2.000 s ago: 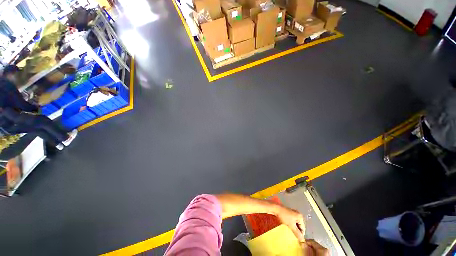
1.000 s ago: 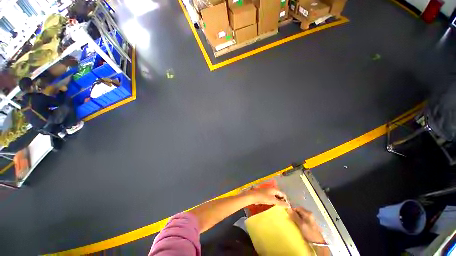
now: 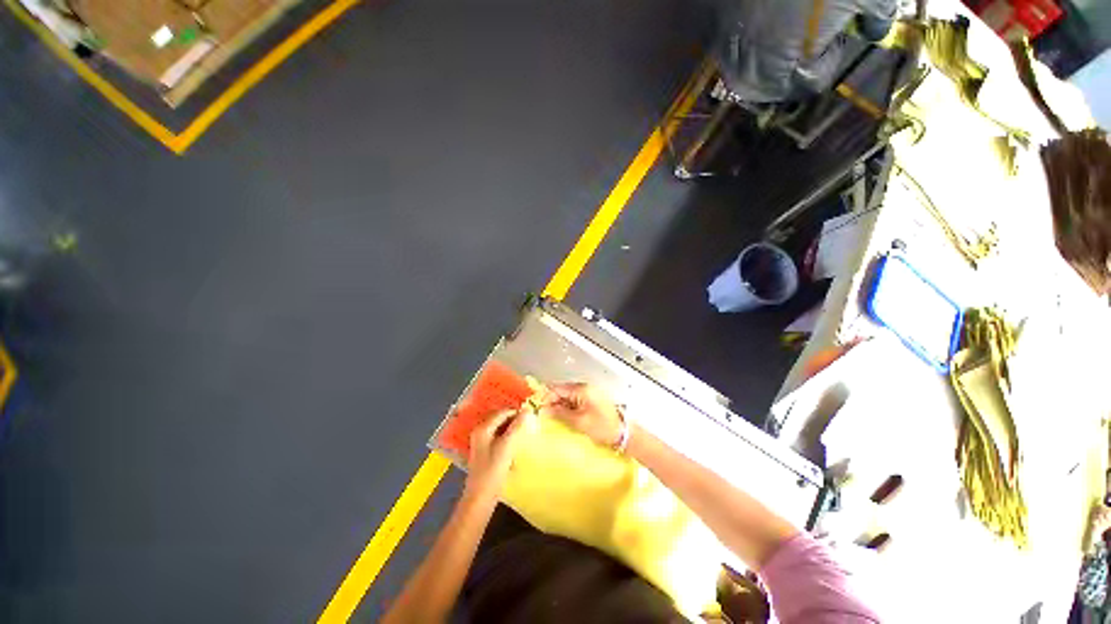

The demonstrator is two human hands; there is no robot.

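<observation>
A floppy bright yellow panel (image 3: 597,488) lies over the near part of the grey work board (image 3: 554,347) and over the lap. My left hand (image 3: 490,441) pinches the panel's far left corner. My right hand (image 3: 587,412), with a band at the wrist, is at the same corner close beside it, fingers bent onto the edge. The fingertips nearly meet; any small thing between them cannot be made out. A red-orange pad (image 3: 487,402) lies on the board's left end, partly behind my left hand.
At right stands a long white table (image 3: 902,414) with a blue-rimmed tray (image 3: 916,312), folded olive pieces (image 3: 989,427) and brown panels (image 3: 1078,201). A white bin (image 3: 753,278) stands on the floor. A person in grey (image 3: 792,49) sits beyond. Cartons (image 3: 183,37) are top left.
The view has swung right, bringing the white table into sight. Both hands are now together at the panel's corner; before, the right hand lay lower along its edge.
</observation>
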